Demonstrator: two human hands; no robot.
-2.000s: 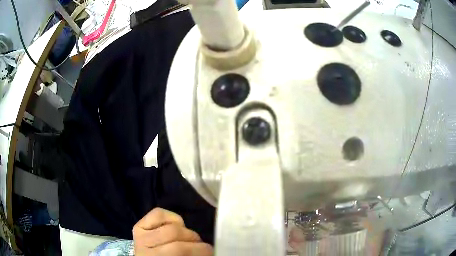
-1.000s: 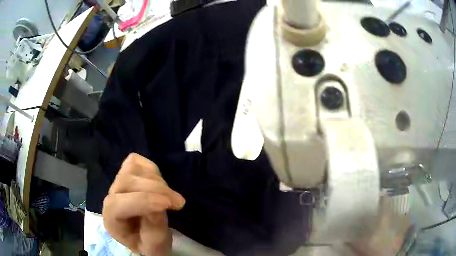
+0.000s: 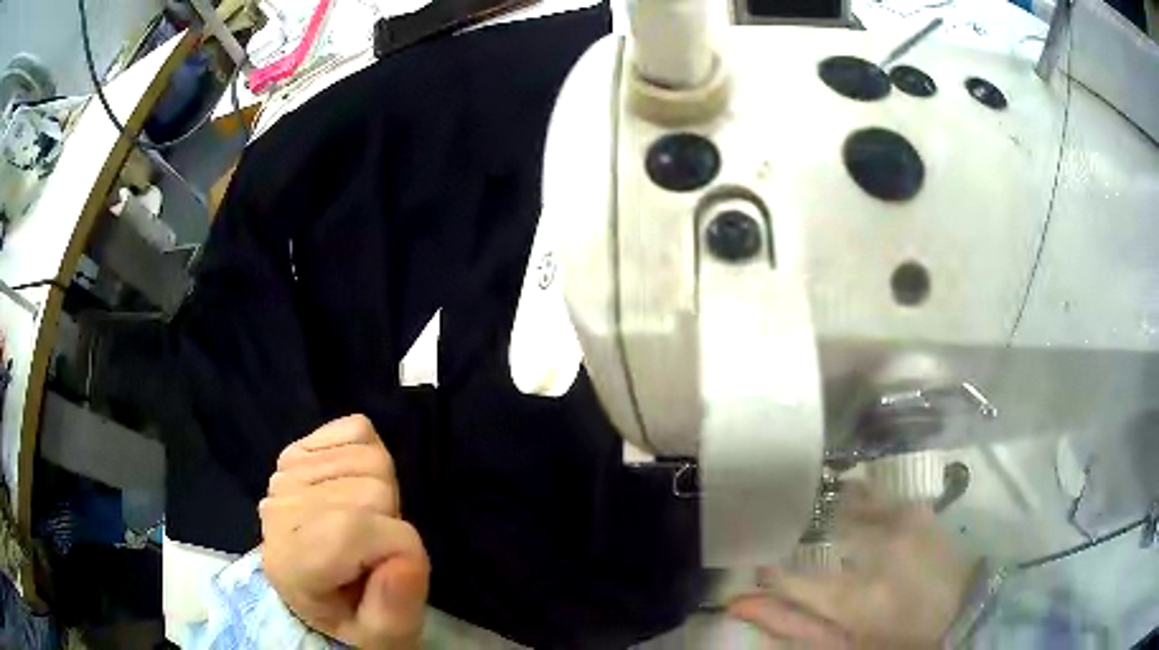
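Observation:
A large dark cloth [image 3: 343, 305] lies spread left of and under the white sewing machine head [image 3: 661, 305]. A white triangular spot shows in the cloth. My left hand [image 3: 343, 533] is curled into a fist over the cloth's near left part; nothing shows in it. My right hand [image 3: 877, 571] is blurred, below the head and right of the curved white lever cover [image 3: 763, 419], its fingers towards the cloth's near edge. I cannot tell if it holds anything. The cover hides the needle and presser foot.
A dark flat object [image 3: 445, 26] and a pink strip [image 3: 292, 51] lie at the back. Another table's edge [image 3: 95, 210] runs along the left, with clutter beneath it. A thin thread hangs over the right side of the machine head.
My left hand has moved left from beside the head, opened loosely, then curled into a fist. My right hand shows more clearly below the head. The view has shifted.

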